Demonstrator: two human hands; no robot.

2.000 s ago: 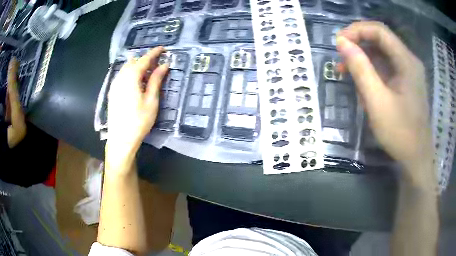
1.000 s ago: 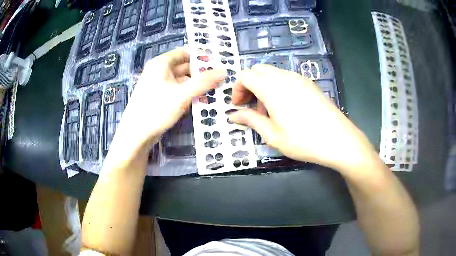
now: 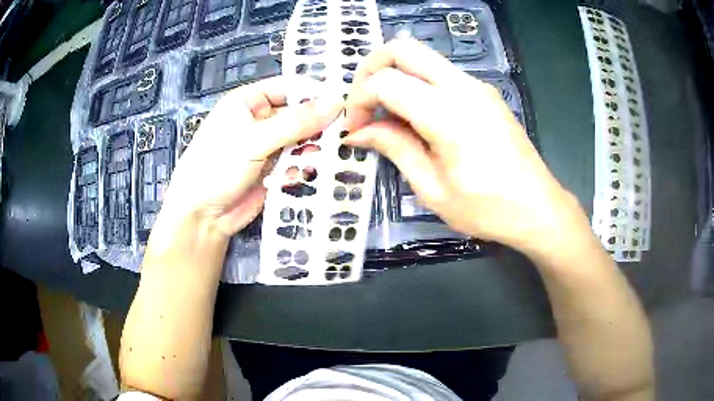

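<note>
A long white adhesive sticker sheet (image 3: 313, 235) with two rows of dark round and lobed shapes hangs over the blister tray. My left hand (image 3: 243, 149) grips the sheet, thumb on its face and fingers behind. My right hand (image 3: 438, 133) is at the sheet's right side, its fingertips bent close together on the sheet's face; whether a piece is between them is hidden. Black phone cases (image 3: 155, 176) lie in the whitish blister tray (image 3: 176, 59), several with gold-edged camera areas at one end.
A spare sticker sheet (image 3: 618, 141) lies on the dark green mat (image 3: 548, 94) at the right. A dark tray stack with shiny edges (image 3: 423, 254) shows under the tray's near edge. A cardboard box (image 3: 66, 333) is below at the left.
Both hands came together at the sheet. Since one second ago, the sheet's lower end has tilted and shifted left, and the right fingertips sit a little higher relative to the frame.
</note>
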